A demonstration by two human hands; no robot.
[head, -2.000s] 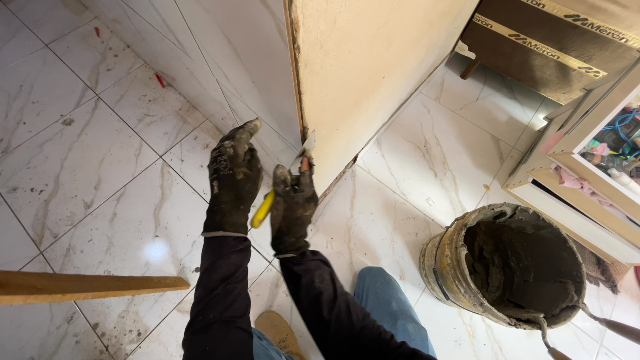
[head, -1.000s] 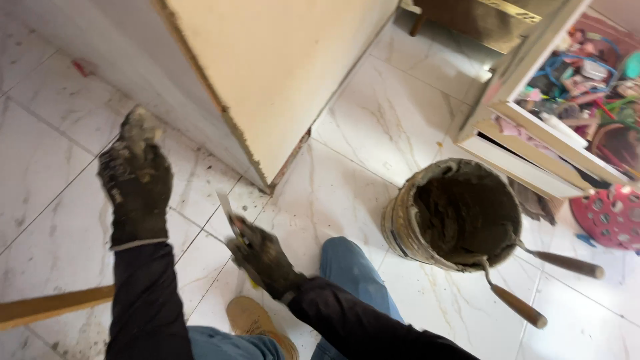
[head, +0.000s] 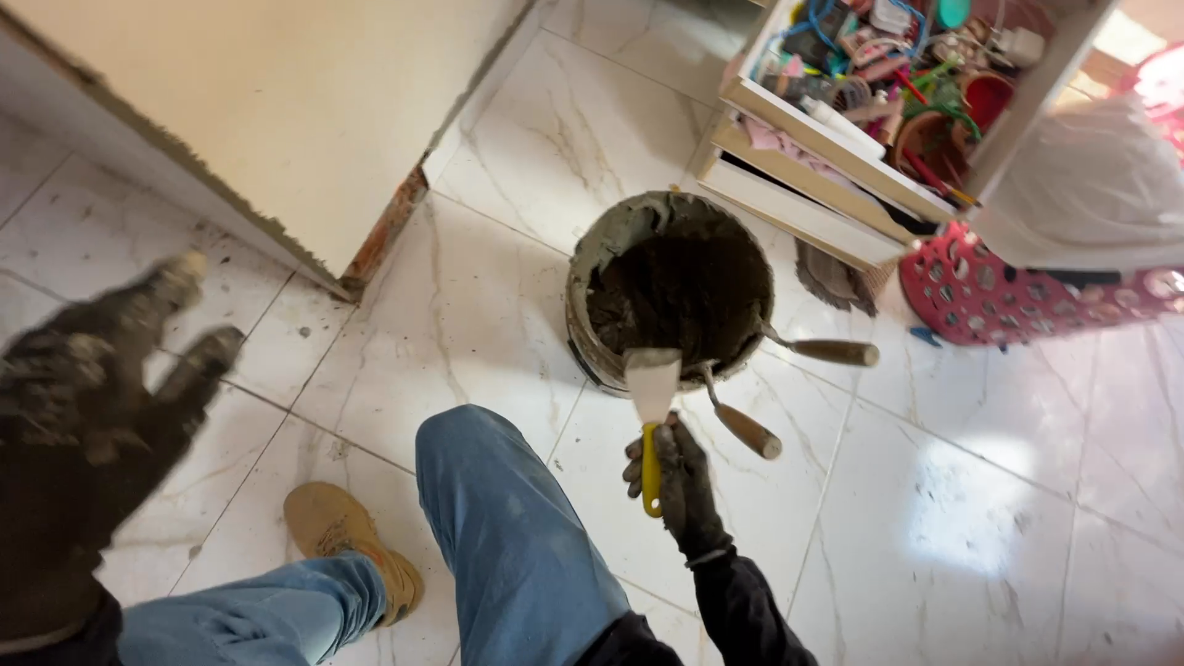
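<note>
My right hand (head: 683, 476), in a dark stained work glove, grips the yellow handle of a putty knife (head: 653, 384). Its broad metal blade is over the near rim of a bucket (head: 581, 314) that holds dark grey mortar (head: 684, 287). Two wooden-handled trowels (head: 745, 430) lean out of the bucket's right side. At the left, my gloved left hand (head: 111, 370) is raised with fingers apart and holds nothing; grey mortar coats its fingers. A cream wall end (head: 305, 120) has rough mortar along its left edge and a reddish exposed patch at its foot.
An open drawer (head: 805, 139) full of small items stands at the upper right, beside a pink perforated basket (head: 962, 287) and a white plastic bag (head: 1091, 185). A brown cloth (head: 837, 277) lies under the drawers. My boot (head: 342, 532) and bent knee are on the near side, over marble-look tiles.
My right hand has moved with the putty knife from the wall's corner to the bucket. My left hand has moved away from the wall edge. The view has swung to the right.
</note>
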